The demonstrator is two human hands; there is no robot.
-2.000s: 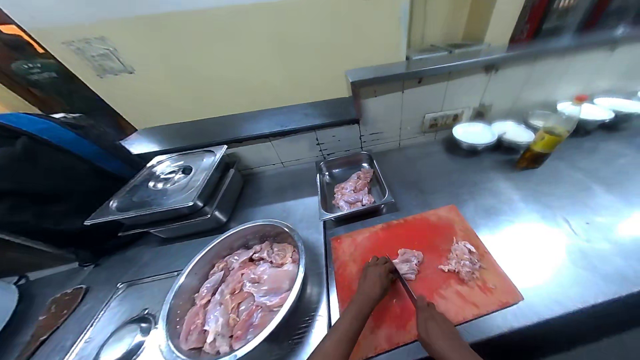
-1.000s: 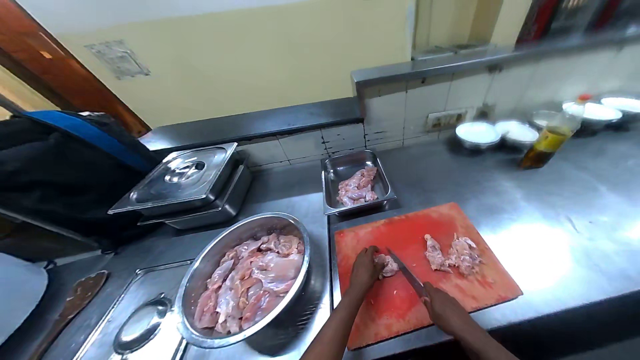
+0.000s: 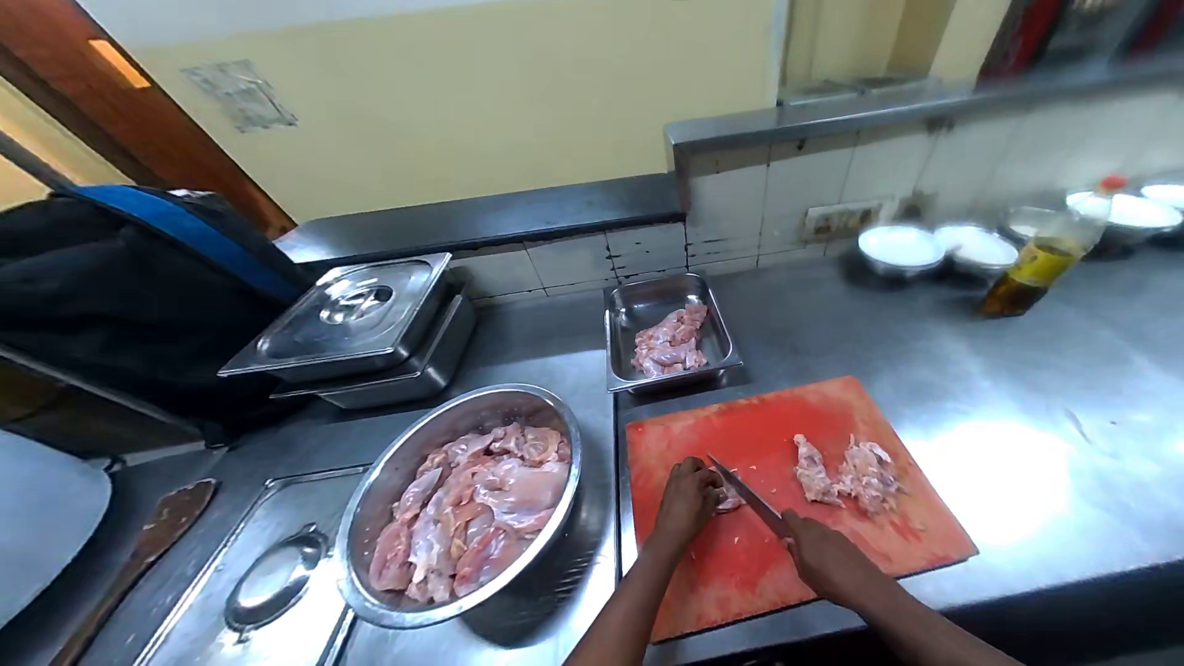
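On the red cutting board point(image 3: 768, 573), my left hand point(image 3: 689, 499) holds down a small piece of raw chicken point(image 3: 728, 498), partly hidden by the fingers. My right hand point(image 3: 823, 550) grips a kitchen knife point(image 3: 754, 498) by its handle, the blade slanting up and left with its tip beside the left fingers. Right of the knife lie another chicken piece point(image 3: 814, 470) and a heap of chicken scraps point(image 3: 869, 476), close together. A large steel bowl point(image 3: 356, 518) full of raw chicken stands left of the board. Behind the board, a small steel pan point(image 3: 624, 319) holds several chicken pieces.
Lidded steel pans point(image 3: 356, 314) are stacked at the back left beside a black bag point(image 3: 120, 305). A wooden spatula point(image 3: 153, 536) and a steel lid point(image 3: 277, 578) lie at the left. White-filled bowls point(image 3: 902, 248) and an oil bottle point(image 3: 1036, 268) stand at the back right.
Between the two earlier frames, one chicken piece came to lie beside the scraps, and the left hand shifted a little left. Since then the hands have barely moved, holding piece and knife.
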